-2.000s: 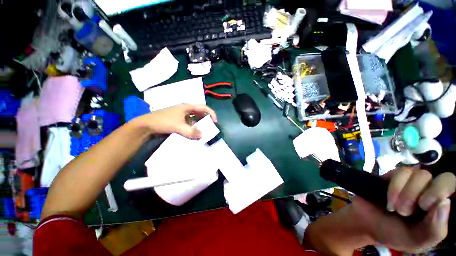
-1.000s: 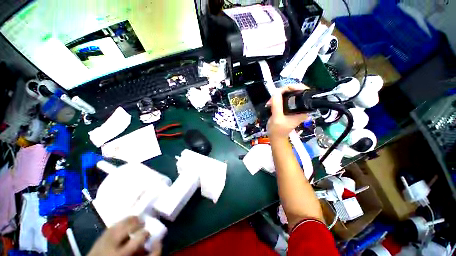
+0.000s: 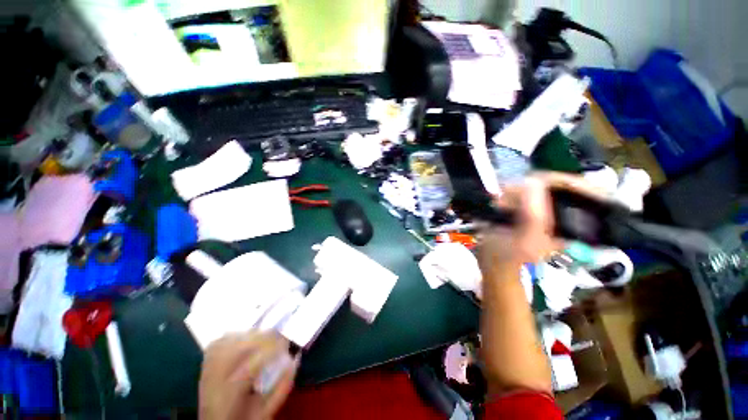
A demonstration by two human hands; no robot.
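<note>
A white security camera [image 3: 254, 289] lies on the dark green mat at the bench's front left, its angular white mounting bracket [image 3: 361, 283] pointing right. My left hand [image 3: 250, 373] is at the camera's near end, fingers around a small white part of it; the hand is blurred. My right hand [image 3: 525, 221] is raised over the parts organiser [image 3: 431, 180], gripping the black electric screwdriver [image 3: 586, 215]. The screwdriver is blurred by motion and its bit cannot be made out.
Red-handled pliers [image 3: 312, 195], a black mouse [image 3: 353, 221] and white paper [image 3: 242, 212] lie behind the camera. Blue blocks [image 3: 107, 261] and a red round part [image 3: 87, 322] are at left. The keyboard [image 3: 246, 119] and monitor are at the back. Boxes stand at lower right.
The view has tilted and shifted. My right hand has moved from the lower right up over the organiser with the screwdriver. The camera has been turned, and my left hand has moved to its near end.
</note>
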